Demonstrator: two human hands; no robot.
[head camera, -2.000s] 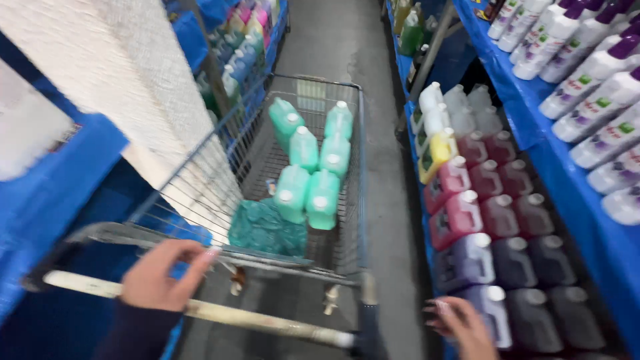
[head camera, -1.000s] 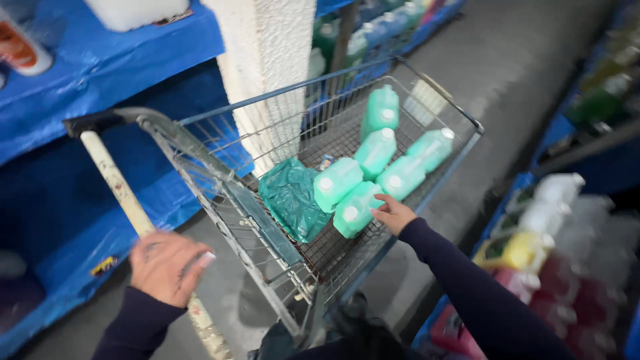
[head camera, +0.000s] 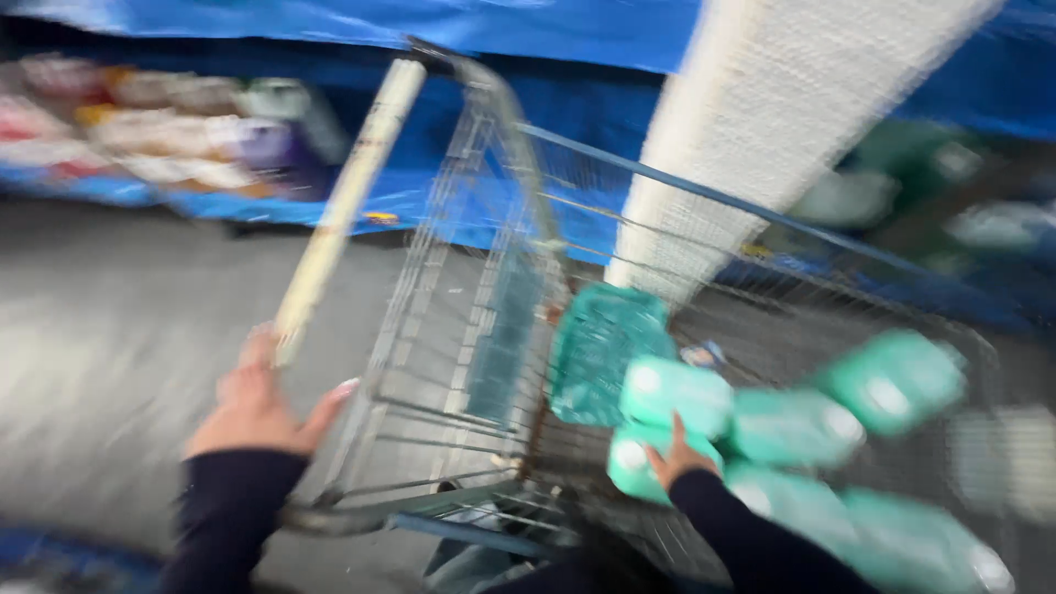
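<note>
A metal shopping cart (head camera: 734, 202) stands before me, turned sideways in the view. My left hand (head camera: 256, 404) is at the near end of its pale push handle (head camera: 351, 194), thumb and fingers apart; whether it grips the bar is unclear. My right hand (head camera: 683, 460) reaches into the basket and touches the green jugs (head camera: 676, 396), its index finger extended over them. Several such jugs with white caps lie in the basket. A crumpled green plastic bag (head camera: 606, 351) rests beside them. Motion blur hides the exact finger contact.
A rough white pillar (head camera: 767, 124) rises just behind the cart. Blue-covered shelving (head camera: 536, 33) runs along the back, with blurred bottles (head camera: 190, 136) at the left and dark green containers (head camera: 916, 165) at the right. Grey floor (head camera: 124, 313) shows left of the cart.
The view has swung left. Two seconds ago my right hand was outside the cart, near the right shelf; since one second ago it has been at the jugs. The cart appears turned further sideways.
</note>
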